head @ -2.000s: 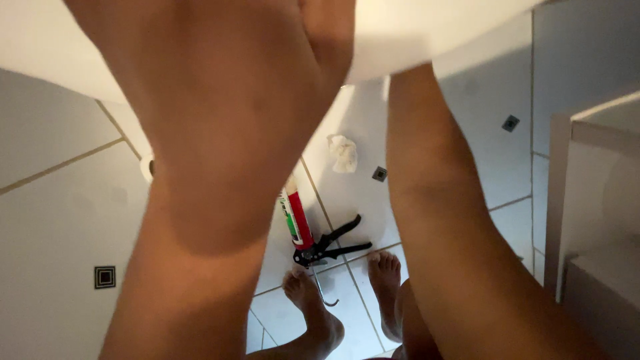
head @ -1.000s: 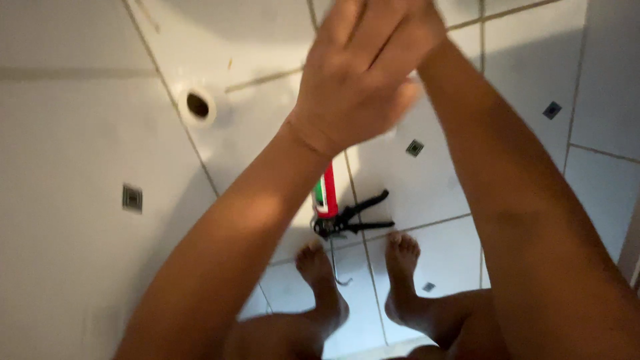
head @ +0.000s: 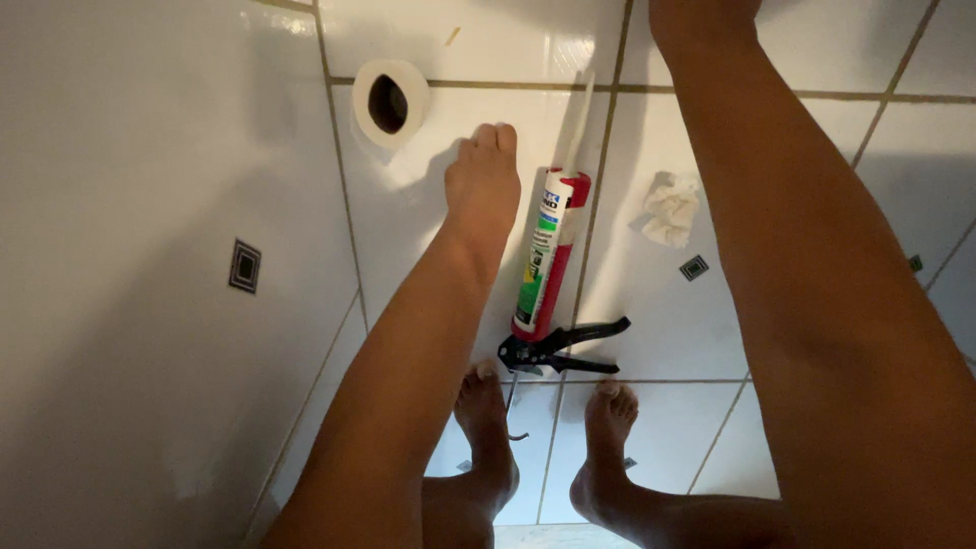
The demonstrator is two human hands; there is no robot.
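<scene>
My left hand (head: 484,179) is over the white floor tiles, back upward, between a toilet paper roll (head: 390,104) standing on end and a caulking gun (head: 543,259). Its fingers point away from me; what lies under them is hidden. The red gun lies on the floor with a sealant cartridge in it, the long pale nozzle (head: 583,122) pointing away and the black handles (head: 587,347) near my feet. Right of the gun lies a crumpled piece of white tissue (head: 672,210). Only the lower part of my right hand (head: 705,19) shows at the top edge, its fingers cut off.
My bare feet (head: 480,412) are on the tiles just below the gun, whose bent metal rod (head: 518,437) reaches between them. A pale tiled surface (head: 152,305) with a dark square motif fills the left side. A small brownish mark (head: 453,36) is on the tile near the top.
My hands were together a second ago and are now apart, the left one lower, beside the caulking gun. The white surface in front of my hands two seconds ago is out of view.
</scene>
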